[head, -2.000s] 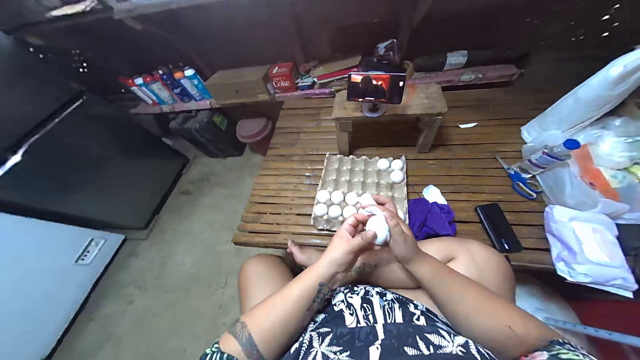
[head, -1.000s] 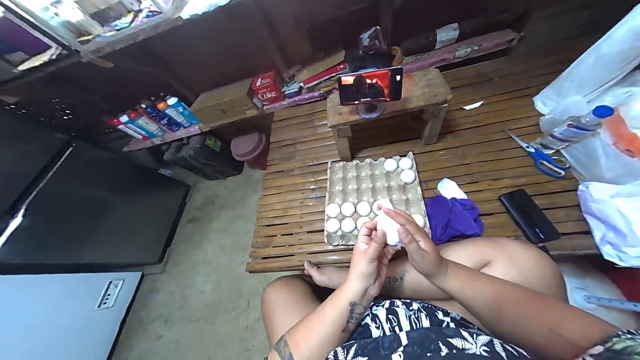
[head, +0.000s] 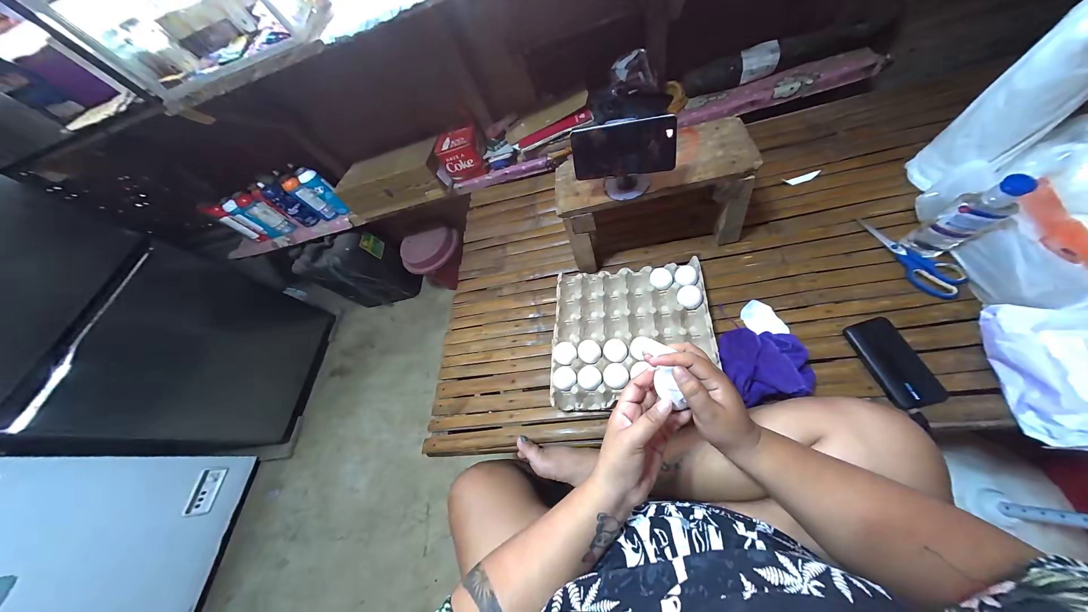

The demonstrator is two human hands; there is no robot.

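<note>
A white egg (head: 670, 387) is held between my left hand (head: 636, 438) and my right hand (head: 714, 404), just over the near right corner of a cardboard egg tray (head: 595, 304). Something white, perhaps a wipe or tissue, shows at my fingertips. Two rows of white eggs (head: 615, 350) fill the tray's near part, partly hidden by my hands. A few more eggs (head: 689, 297) sit in its far right corner. Right of the tray lies a purple cloth (head: 765, 365) with a white piece (head: 763, 317) beside it.
A small wooden bench (head: 739, 157) behind the tray bears a phone on a stand (head: 625, 149). To the right lie a black phone (head: 895, 361), blue-handled scissors (head: 931, 272), a plastic bottle (head: 969, 217) and plastic bags (head: 1037, 365). Spray cans (head: 289, 200) and a Coke box (head: 460, 153) stand behind.
Both hands stay together around the egg, with small shifts of the fingers. The screen of the phone on the stand was lit before and looks dark now. The view has tilted.
</note>
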